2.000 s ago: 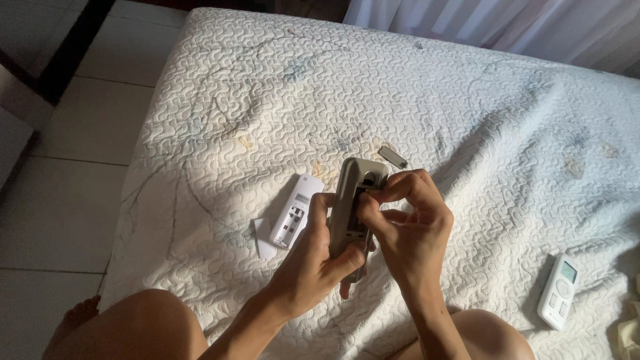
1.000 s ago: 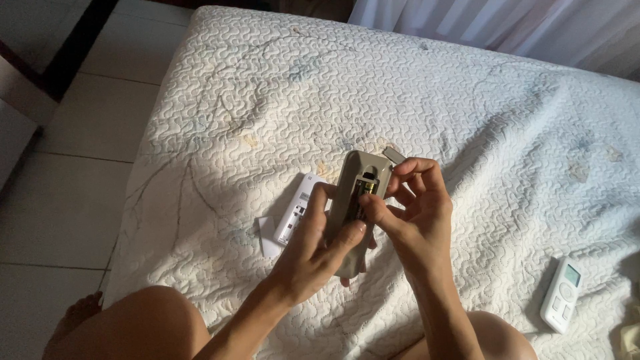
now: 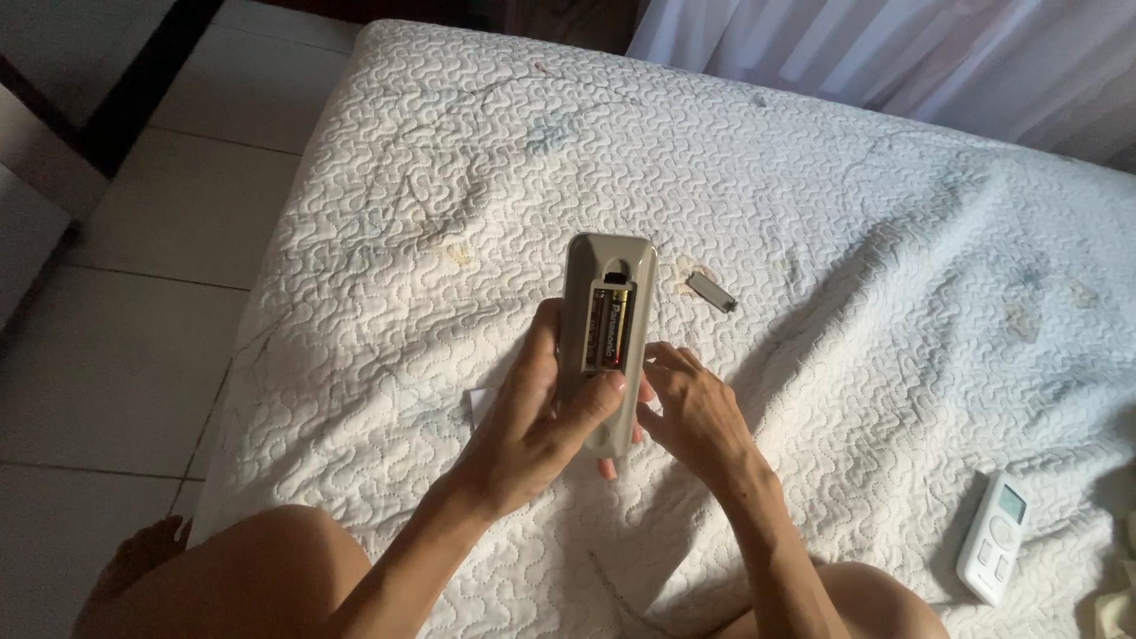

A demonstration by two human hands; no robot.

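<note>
My left hand point(image 3: 541, 417) holds a grey-beige remote control point(image 3: 581, 266), its back facing up and its battery compartment uncovered. Two Panasonic batteries point(image 3: 612, 328) lie side by side in the compartment, and my left thumb rests at its lower end. My right hand point(image 3: 697, 404) is at the remote's right edge with bent fingers; whether it touches the remote is unclear. A small grey battery cover point(image 3: 711, 292) lies on the quilt to the upper right of the remote. The white remote seen earlier is hidden behind my left hand and the held remote.
A white quilted bedspread point(image 3: 461, 195) with folds lies under everything. Another white remote with a display point(image 3: 994, 537) rests at the right. A white piece point(image 3: 481, 404) shows beside my left hand. My bent legs are at the near edge; floor tiles point(image 3: 160, 213) lie left, a sheer curtain point(image 3: 843, 53) beyond.
My right hand has moved off the battery compartment to the remote's right side, so both batteries now show. The held remote has moved over the white one on the quilt, which is now hidden.
</note>
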